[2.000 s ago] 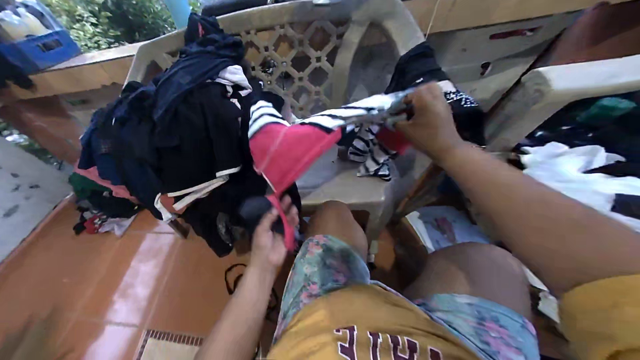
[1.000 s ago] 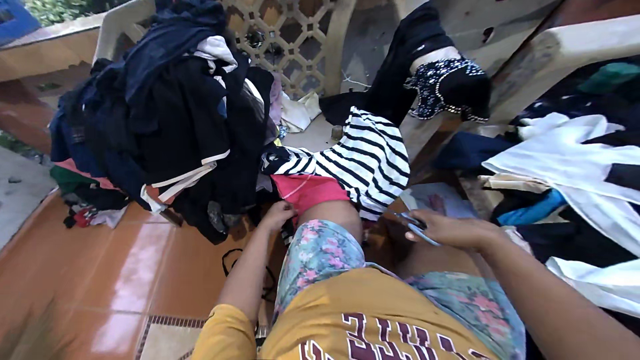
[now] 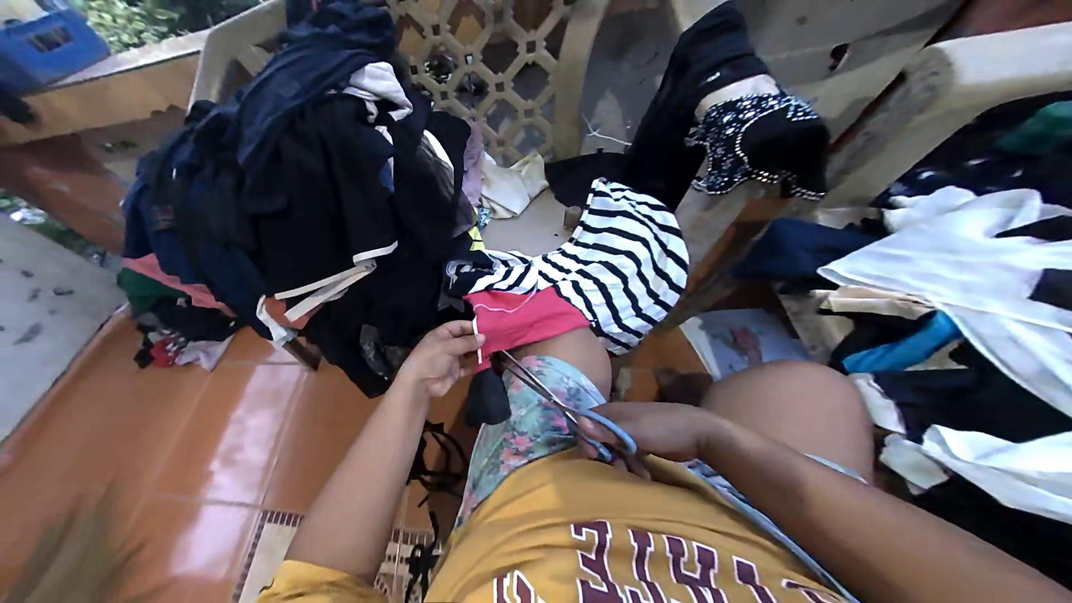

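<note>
My left hand (image 3: 444, 356) pinches the edge of a pink fabric panel (image 3: 528, 316), which lies over my thigh. The panel joins a black-and-white striped garment (image 3: 624, 251) spread on the chair seat and over its front edge. In my right hand (image 3: 641, 431) is a pair of scissors (image 3: 557, 402) with blue-grey handles, my fingers around the loops. The blades are a little apart and their tips point at the pink cloth's lower edge, close to my left fingers. A loose pale thread lies on the pink cloth.
A big heap of dark clothes (image 3: 310, 184) covers the chair's left side. Black beaded cloth (image 3: 754, 142) hangs over its right arm. White and dark clothes (image 3: 980, 251) lie piled at right. A blue crate (image 3: 54, 42) stands on the ledge at upper left.
The striped and pink garment, held up two seconds ago, now lies across the seat and my thigh. My right hand has brought the scissors leftward to the pink edge since one second ago.
</note>
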